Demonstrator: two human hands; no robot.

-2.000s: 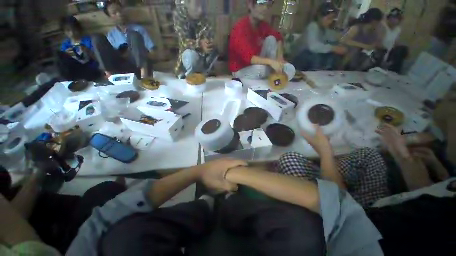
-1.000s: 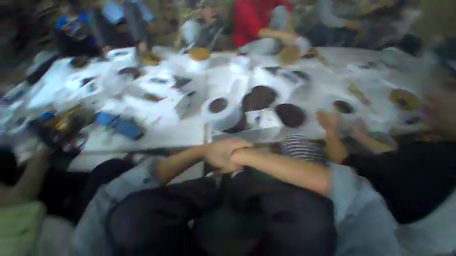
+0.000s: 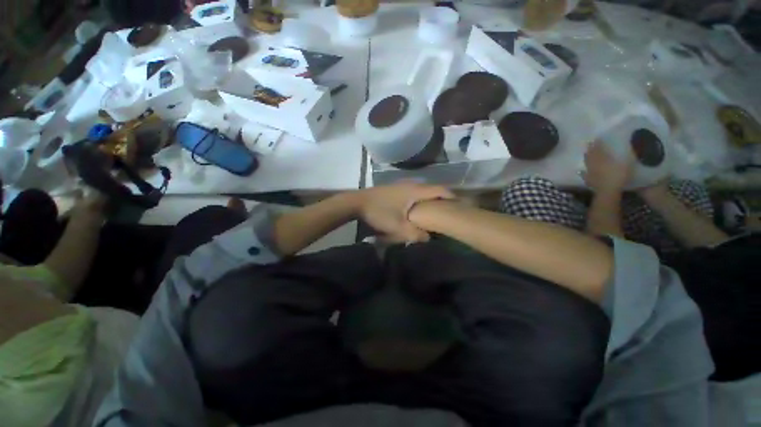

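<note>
My left hand (image 3: 390,202) and my right hand (image 3: 405,228) are clasped together over my lap, in front of the table edge. They overlap, some fingers are hidden, and no object shows in them. A thin band is at my right wrist. Beyond them a white round drum (image 3: 408,140) with a brown disc in its top stands tilted on the table. An open white box (image 3: 477,142) is beside it. Dark brown discs (image 3: 528,135) lie behind and to the right.
The white table (image 3: 334,173) bears white boxes (image 3: 292,108), plastic and a blue pouch (image 3: 219,149) at left. A neighbour's hand (image 3: 607,167) at right is by another white drum (image 3: 612,133) with a brown disc. Another person's arm (image 3: 81,238) is at left.
The view has tilted down, so the people across are mostly out of the picture. My hands stay clasped. The right neighbour's white drum has moved nearer the table's front edge.
</note>
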